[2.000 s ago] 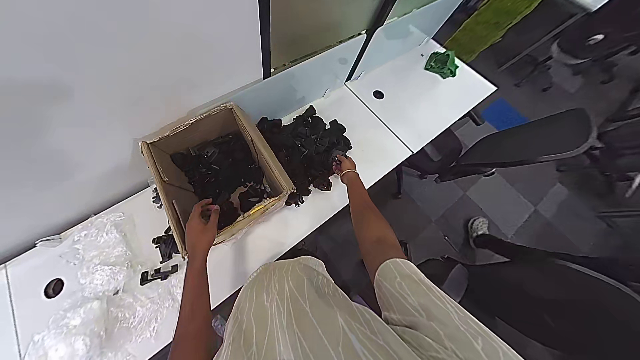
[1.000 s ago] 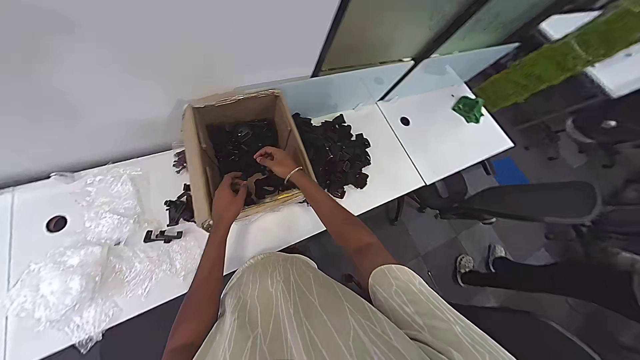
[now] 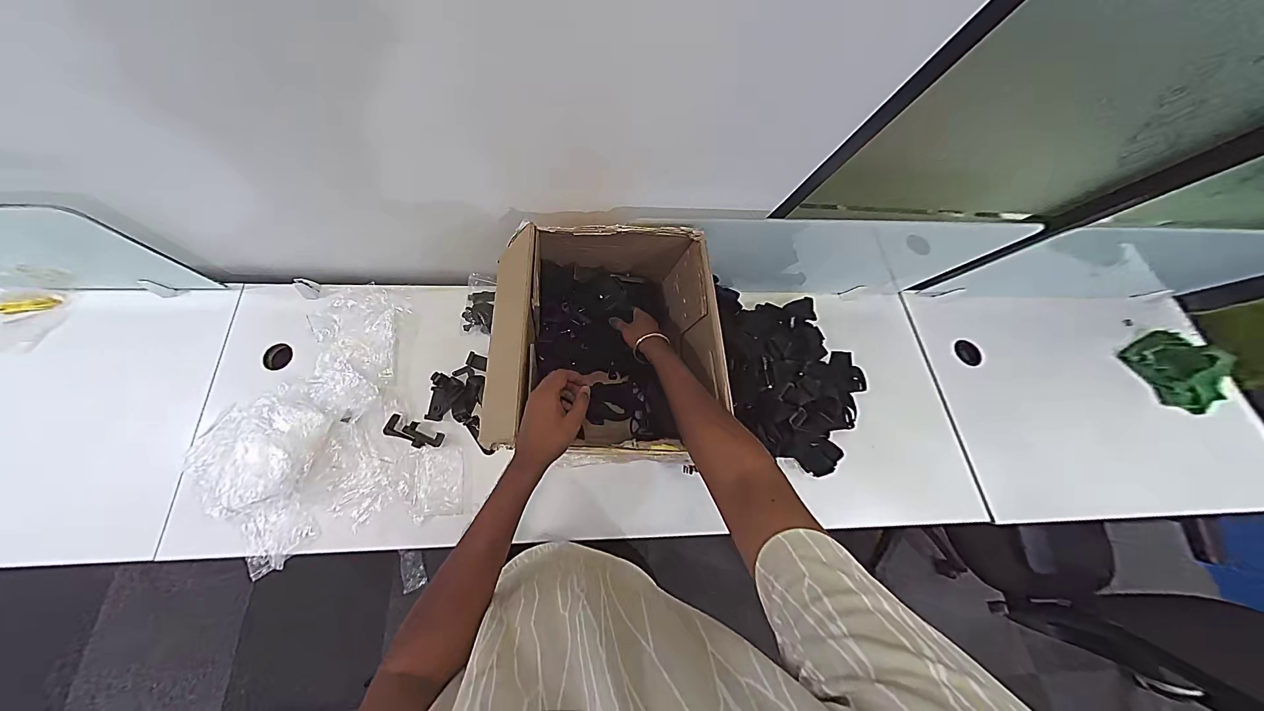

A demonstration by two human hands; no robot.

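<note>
An open cardboard box [image 3: 510, 336] stands on the white table, with many black items [image 3: 583, 321] inside, too tangled to name. My right hand [image 3: 637, 328] reaches deep into the box and touches these items; its fingertips are partly hidden among them. Over the box's near left part is my left hand [image 3: 555, 410], fingers curled, with thumb and forefinger close together; whether something small is between them is unclear. A heap of black strap-like pieces [image 3: 795, 380] lies against the box's right side. Left of the box are loose black plastic clamp-like parts [image 3: 415, 431].
Crumpled clear plastic bags [image 3: 262, 449] spread over the table's left part. A green plastic bag [image 3: 1175, 370] lies at the far right. Glass partitions [image 3: 948, 242] and a wall run behind the table [image 3: 859, 504]. An office chair [image 3: 1047, 573] stands at the lower right.
My right hand has moved from the black heap right of the box to inside the box, and reaches deeper than one second ago. My left hand stays by the box's near side. The view has turned.
</note>
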